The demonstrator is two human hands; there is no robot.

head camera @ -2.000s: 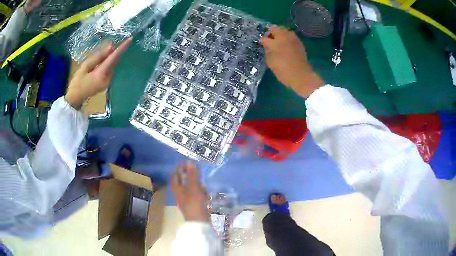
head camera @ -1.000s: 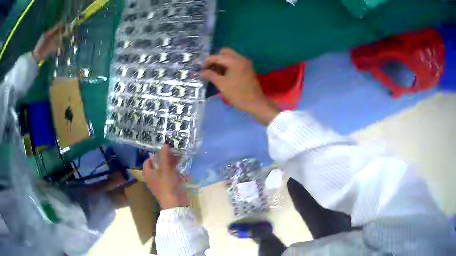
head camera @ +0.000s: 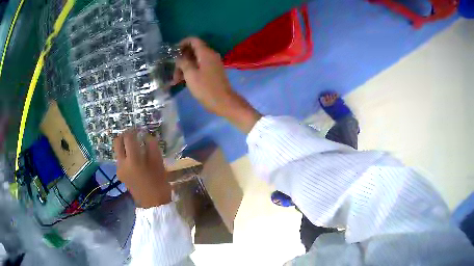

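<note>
A shiny blister tray (head camera: 112, 78) with rows of small dark and silver pieces lies over the green bench at the upper left. My left hand (head camera: 143, 163) grips its near end from below, with fingers over the edge. My right hand (head camera: 205, 78) has its fingertips closed at the tray's right edge; blur hides whether they pinch the tray or loose clear film. The tray's far end is cut off by the picture's top.
An open brown carton (head camera: 221, 192) stands on the floor below the tray. A red stool (head camera: 273, 41) is beside the bench. A cardboard piece (head camera: 63, 140), blue box (head camera: 44, 161) and cables lie left. Blurred clear plastic fills the lower left. Slippered feet show on the floor.
The view has swung right and down, so the tray now sits further left. My left hand has come up from below and taken the tray's near end. The other worker's hand has left the view.
</note>
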